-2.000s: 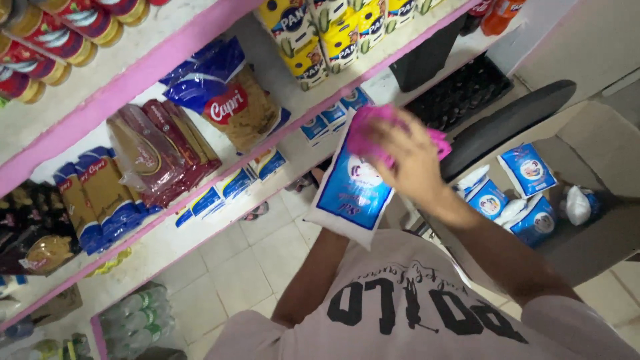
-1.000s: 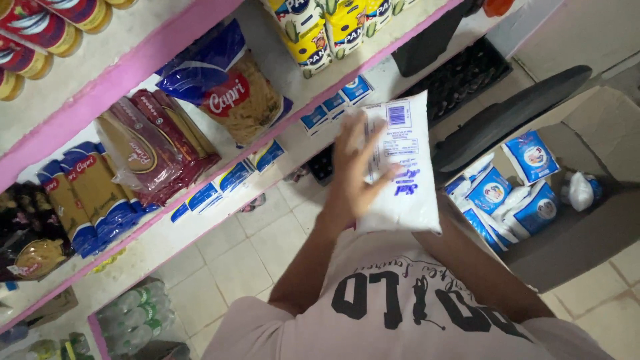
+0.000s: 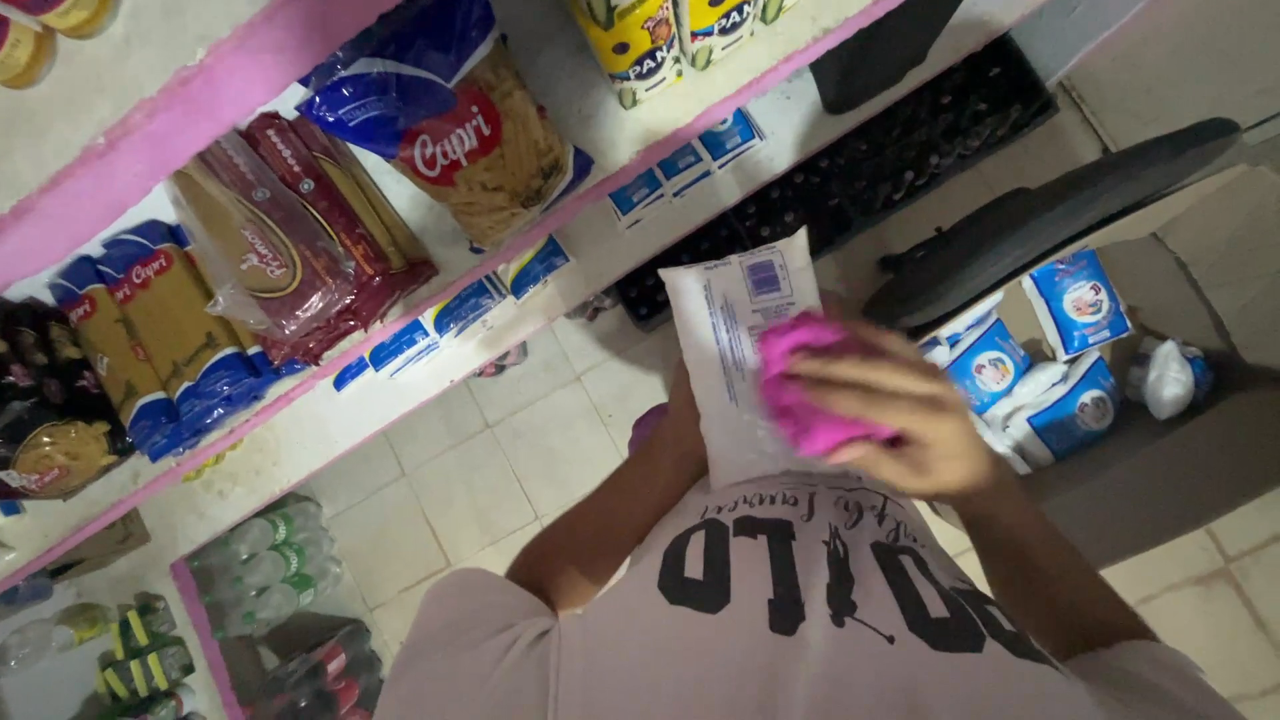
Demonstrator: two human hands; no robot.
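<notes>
A white plastic bag of salt [image 3: 735, 370] stands tilted in front of my chest, its printed back with a barcode facing up. My left hand [image 3: 685, 410] is behind its left edge, mostly hidden by the bag, and supports it. Across the bag's right side, my right hand [image 3: 900, 410] presses a bunched pink cloth [image 3: 820, 385]; the hand is blurred. More blue-and-white bags [image 3: 1078, 300] lie in an open cardboard box [image 3: 1190, 460] at the right.
Shelves with pink edges [image 3: 600, 190] run diagonally at the left, holding pasta packs [image 3: 480, 140] and yellow flour packs [image 3: 640, 50]. A black chair part [image 3: 1060, 210] stands beside the box. Bottles [image 3: 275, 565] stand low at the left, and a dark crate [image 3: 880, 160] lies under the shelf.
Two seconds ago the bag's blue front faced up; now its white back does. The pink cloth, out of sight one second ago, is on the bag again under my right hand.
</notes>
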